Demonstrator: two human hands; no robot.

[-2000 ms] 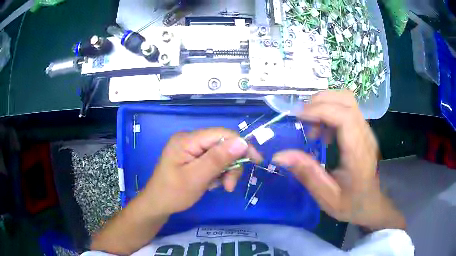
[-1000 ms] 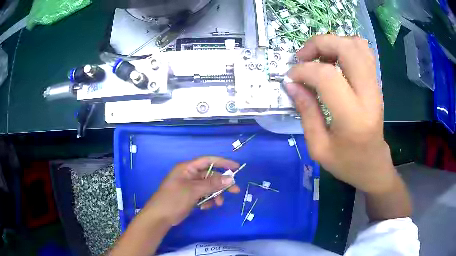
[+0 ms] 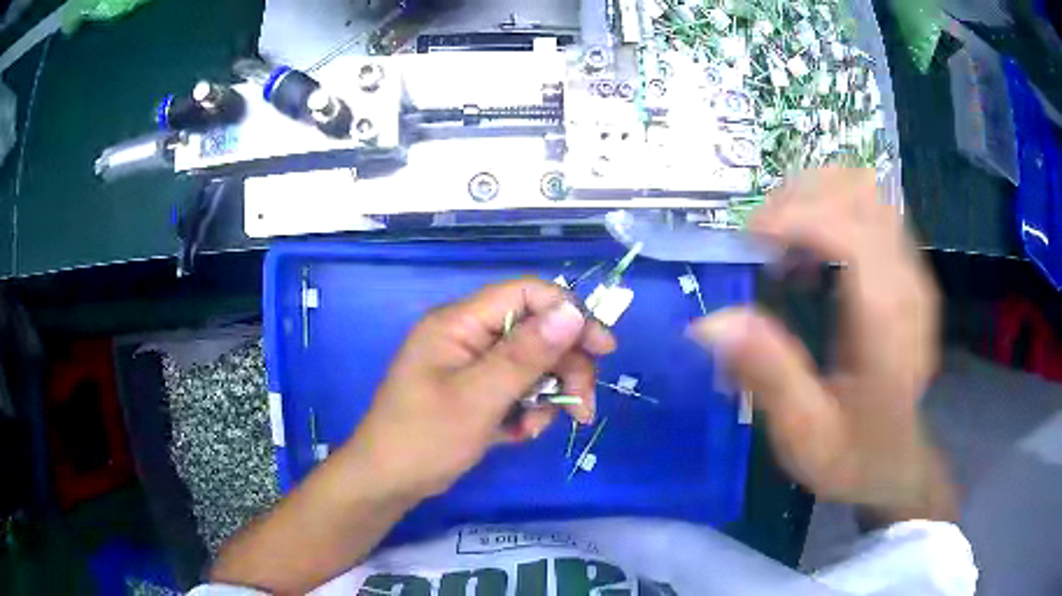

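Note:
My left hand [image 3: 501, 373] is over the blue tray [image 3: 373, 489]. Its thumb and fingers hold several thin green leads, one with a white block [image 3: 609, 305] sticking out past the fingertips. My right hand [image 3: 844, 349] is blurred, over the tray's right edge. Its thumb and fingers are apart and no part shows between them. Several loose leads lie in the tray, one with its white block [image 3: 628, 383] right of my left hand. The silvery fixture [image 3: 466, 157] stands behind the tray, with nothing touching it from my hands.
A clear tub [image 3: 894, 140] right of the fixture is heaped with green-white parts. A grey tote full of small parts [image 3: 216, 431] is at lower left. Black-and-blue air fittings [image 3: 305, 96] are on the fixture's left. A blue object [image 3: 1031, 163] is at far right.
My right hand has moved from the fixture's right end back toward my body, and its fingers have opened. My left hand has risen slightly, with a white-blocked lead now sticking out past its fingertips.

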